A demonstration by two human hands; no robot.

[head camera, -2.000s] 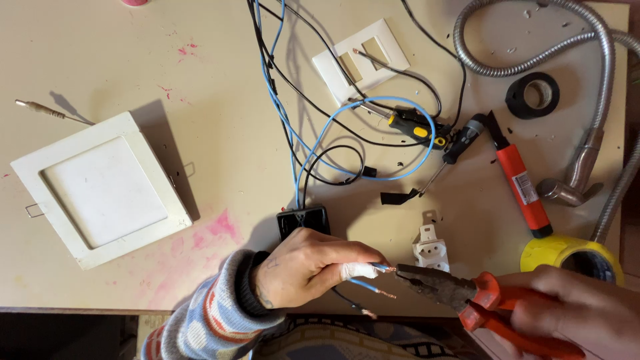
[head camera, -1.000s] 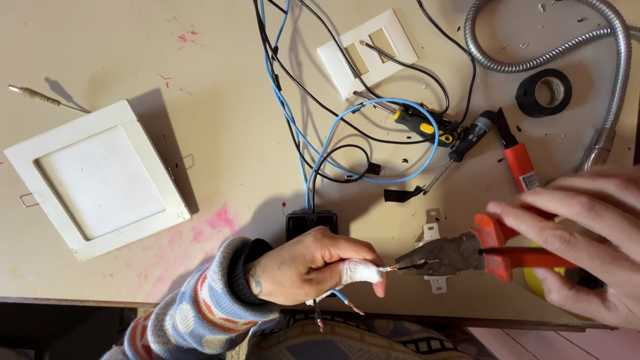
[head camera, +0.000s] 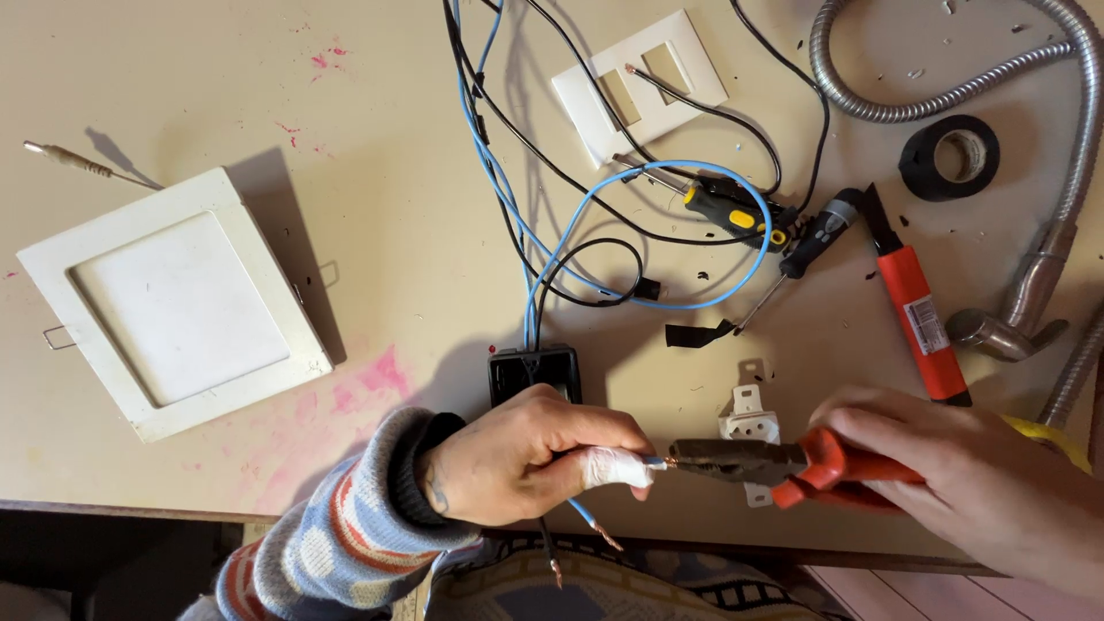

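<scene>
My left hand [head camera: 539, 457], its thumb wrapped in white tape, pinches a blue electrical wire [head camera: 657, 463] whose bare copper end points right. In my right hand [head camera: 931, 483] are combination pliers [head camera: 742, 460] with red handles; their jaw tips meet the copper strands. Below my left hand, another blue wire [head camera: 583, 512] and a black wire [head camera: 548, 542] hang with stripped copper ends. Partly behind my left hand lies a black plastic box [head camera: 509, 371], which blue and black wires enter from above. A white socket module [head camera: 749, 424] lies behind the pliers, partly covered by them.
A square white LED panel light [head camera: 181, 302] lies left. At the upper middle is a white wall plate [head camera: 638, 86]. Rightward lie a yellow-black tool [head camera: 733, 216], a screwdriver [head camera: 815, 237], a red utility knife [head camera: 923, 319], black tape [head camera: 949, 159] and a metal shower hose [head camera: 897, 110].
My right hand's fingers, spread over the plier handles a second ago, now wrap around them. The pliers stay at the wire end held by my left hand.
</scene>
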